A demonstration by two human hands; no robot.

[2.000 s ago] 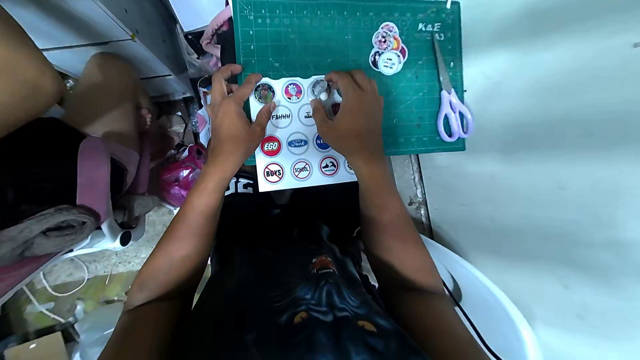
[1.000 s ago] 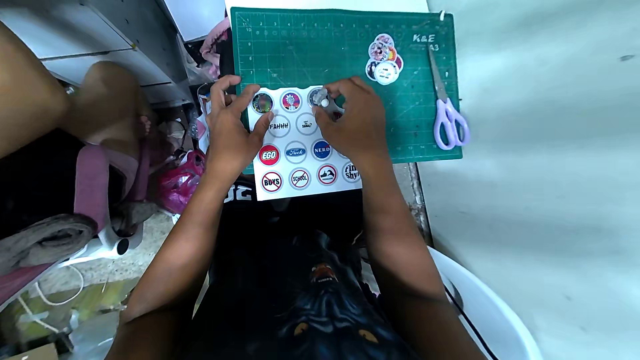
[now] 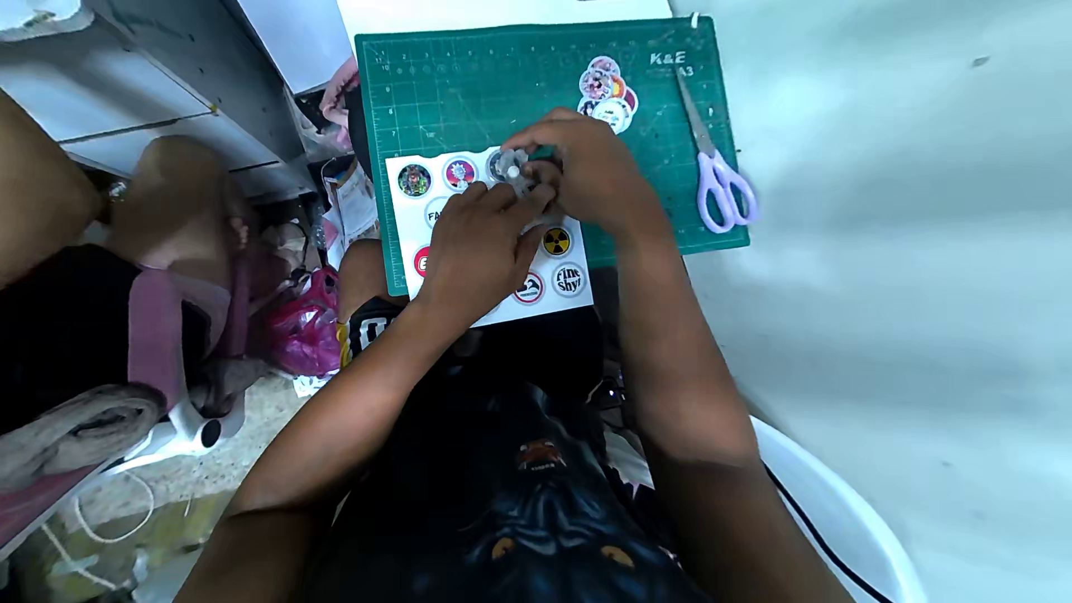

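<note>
A white sheet printed with round designs (image 3: 404,209) lies partly on a green cutting mat (image 3: 469,92), its lower edge over my lap. My right hand (image 3: 586,167) grips a small clear circular cutter (image 3: 512,167) over a circle near the sheet's top edge. My left hand (image 3: 481,247) rests across the middle of the sheet, its fingertips beside the cutter; whether they grip it I cannot tell. Several round cut-outs (image 3: 613,113) overlap on the mat above my right hand. Lavender-handled scissors (image 3: 725,191) lie at the mat's right, blades pointing up.
A white surface (image 3: 888,209) spreads to the right, with a white round tub (image 3: 846,494) below it. Left of the mat are a pink plastic bag (image 3: 306,331) and another person's bare legs (image 3: 180,193). A dark cable runs over the tub.
My left hand has moved right, from the sheet's upper left corner to its middle beside the cutter. The sheet has turned slightly, and its top right circles are partly hidden by my hands.
</note>
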